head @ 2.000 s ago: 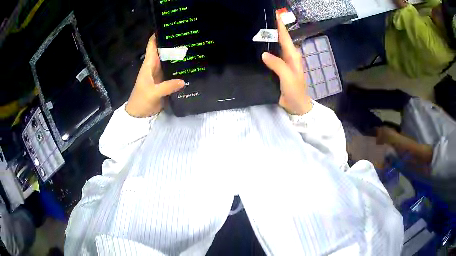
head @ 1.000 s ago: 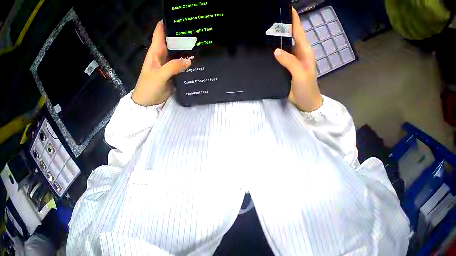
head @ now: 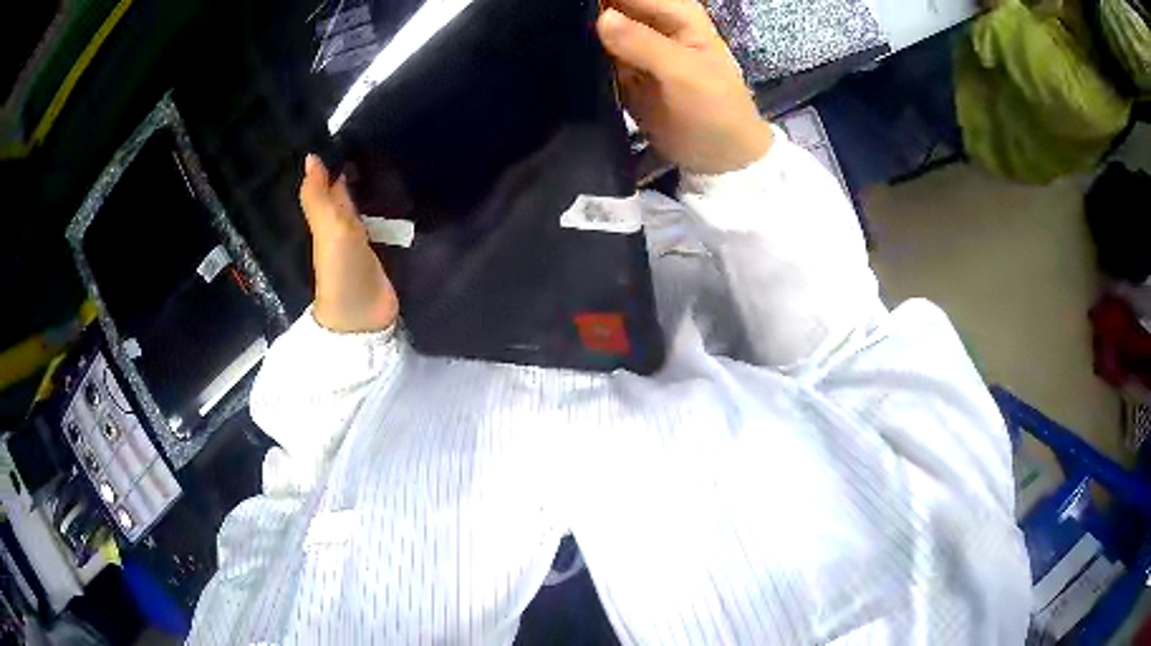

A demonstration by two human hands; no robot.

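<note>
A black rugged tablet [head: 505, 265] is held up in front of my smock, its upper part cut off by the top edge. Its screen is dark, with a red-orange fail button [head: 602, 333] at the lower right and a bright reflection at the upper left. Two white paper labels sit on it, one at the left edge [head: 389, 231] and one at the right [head: 601, 212]. My left hand [head: 346, 252] holds the left edge, its fingers partly hidden. My right hand [head: 688, 82] holds the right edge, higher up.
A second tablet [head: 177, 278] with a speckled border lies at left, beside a compartment tray [head: 123, 448]. A speckled foam pad [head: 808, 35] is at upper right. Yellow-green clothing of a person [head: 1041, 88] shows at right. A blue bin [head: 1073, 467] is at lower right.
The list of tests has gone from the screen and a red-orange button shows. The tablet has shifted left and lower in view. My right hand has moved up along its edge.
</note>
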